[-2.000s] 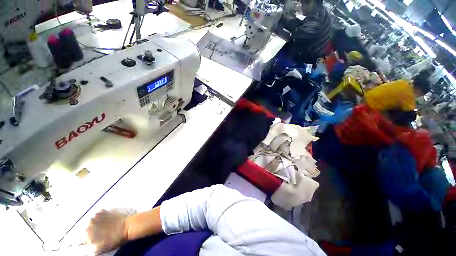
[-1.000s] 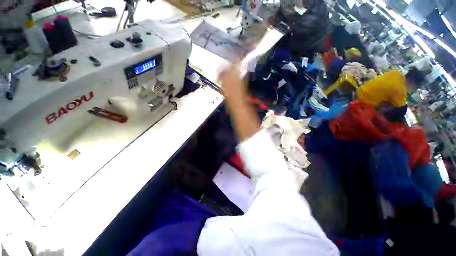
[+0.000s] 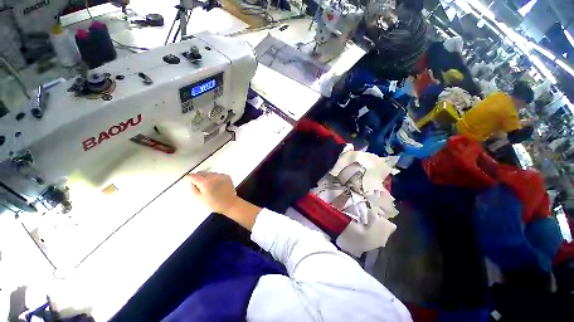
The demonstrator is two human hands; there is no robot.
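Observation:
My right hand (image 3: 215,191) is over the white machine table (image 3: 157,220), in front of the sewing machine (image 3: 170,110). Its fingers are drawn together and point left; no held item can be made out in the glare. The needle area (image 3: 53,198) is at the left under the lamp, with no cloth seen under it. A blurred dark and pale patch (image 3: 47,307) lies at the bottom left edge; whether my left hand is part of it cannot be told. Red-handled snips (image 3: 153,144) show under the machine arm.
A red bin (image 3: 322,214) with cream scraps (image 3: 362,188) stands right of the table. Dark cloth (image 3: 283,166) lies beside the table edge. A printed sheet (image 3: 289,60) lies on the far table. Coloured cloth heaps (image 3: 466,160) and a person in yellow (image 3: 491,116) are at the right.
My right hand went from the table's near left out towards the far table and bin, then came back over the machine table. The dark and pale patch now shows at the bottom left.

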